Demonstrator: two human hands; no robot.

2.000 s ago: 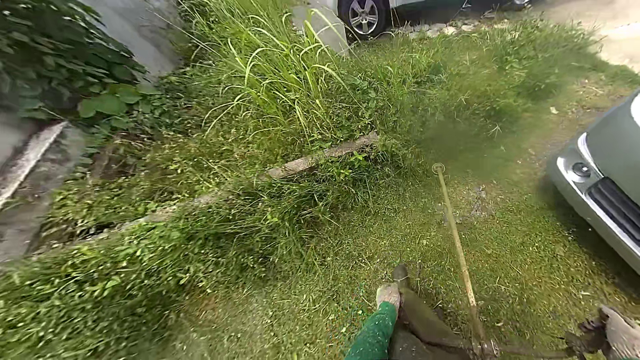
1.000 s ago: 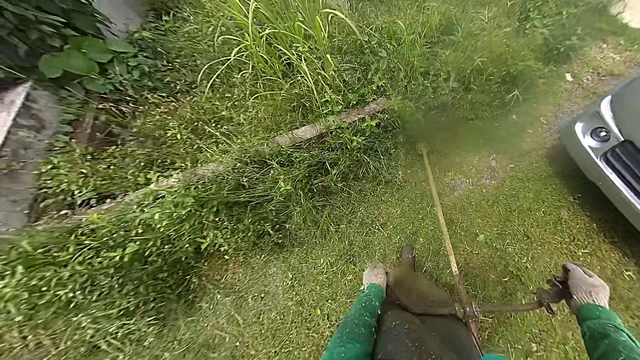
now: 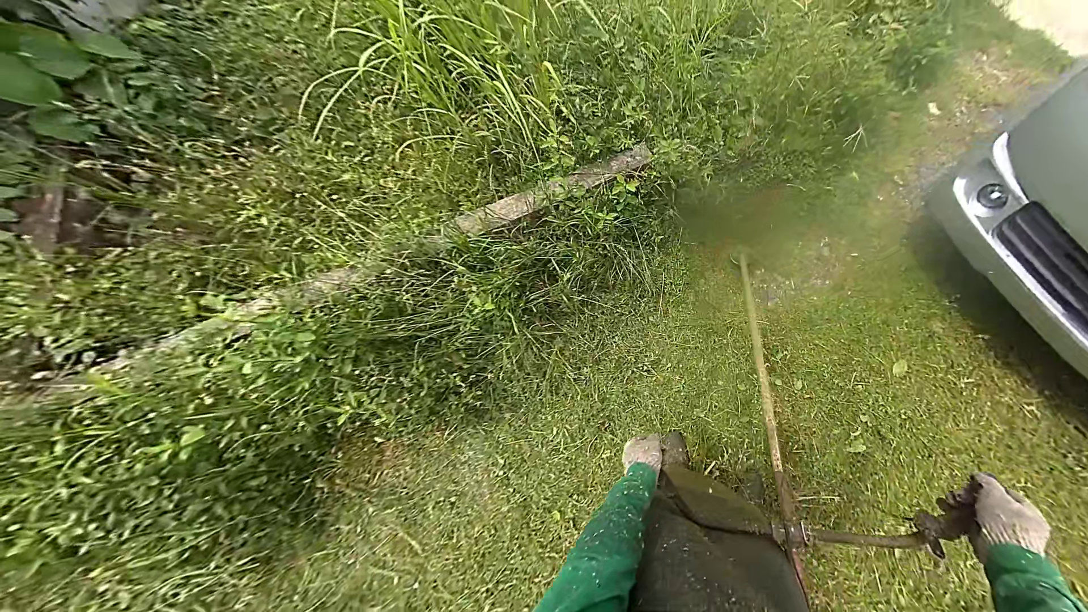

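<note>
A brush cutter's long shaft [image 3: 762, 374] runs forward from the lower right over the grass, its far end in a dark blur of the spinning head at the edge of the uncut growth. My right hand [image 3: 1010, 517], in a pale work glove, is closed round the grip at the right end of the cross handlebar [image 3: 867, 538]. My left hand [image 3: 643, 453], gloved alike, is closed round the handlebar's left end, beside a dark apron [image 3: 718, 552] flecked with clippings. Both sleeves are green.
A long, narrow beam or kerb [image 3: 510, 212] lies slantwise through the weeds. Tall grass [image 3: 476, 76] stands behind it. At the right is the front bumper [image 3: 1003, 246] of a silver car. Broad leaves [image 3: 42, 76] grow at the upper left, and short grass surrounds the shaft.
My right hand, blurred at the lower right corner two seconds ago, shows plainly on the grip. The view has tilted downward, and the far car's wheel has left it.
</note>
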